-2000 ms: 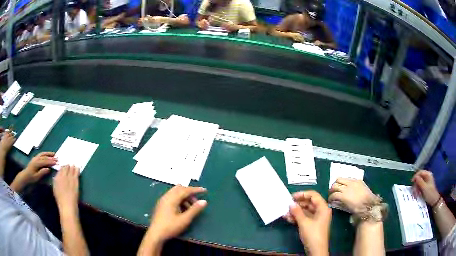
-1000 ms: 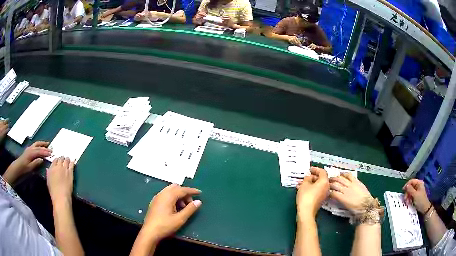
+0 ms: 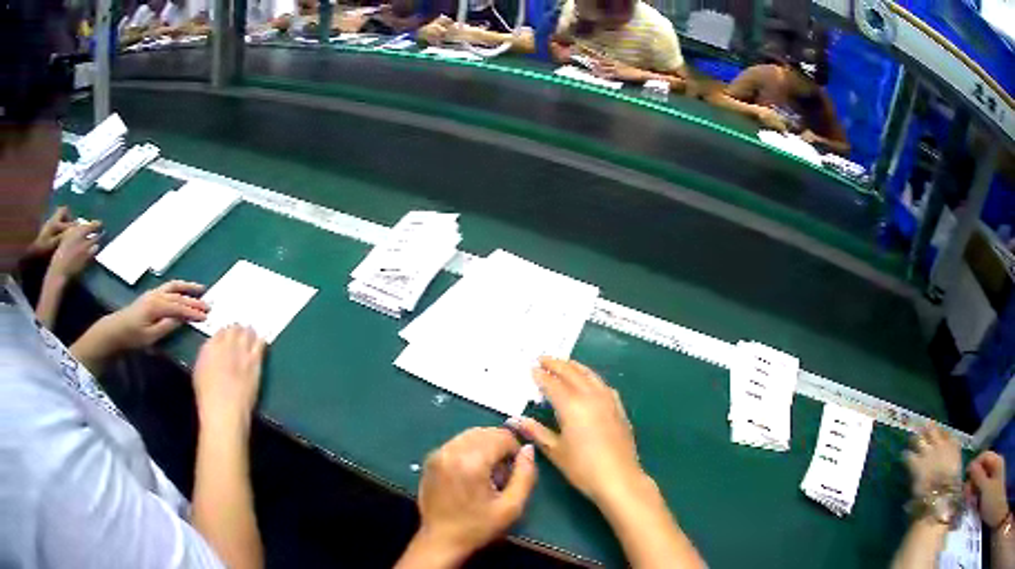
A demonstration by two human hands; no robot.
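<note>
The unfolded white sheets (image 3: 501,322) lie overlapping in front of me at mid-bench. My right hand (image 3: 588,428) reaches over their lower right corner, fingertips on the paper and thumb apart at the near edge; no lifted sheet shows. My left hand (image 3: 476,489) is just left of it, near the bench edge, fingers curled, with a gap to the thumb and no paper seen in it. The folded leaflet stack (image 3: 762,395), with short black dashes, stands right of my hands. A second narrow folded pile (image 3: 838,456) lies farther right.
A neighbour's hands (image 3: 228,356) press a white sheet (image 3: 258,300) at left. A thick folded stack (image 3: 406,261) stands left of my sheets. A pale tape strip (image 3: 657,331) runs along the bench. Another person's wrist with a bracelet (image 3: 937,500) is at far right. Seated people are opposite.
My right hand went from holding a folded sheet, to the folded stack at right, then back left to the large sheets. The neighbour's hand at right has left the narrow pile. The view has shifted left.
</note>
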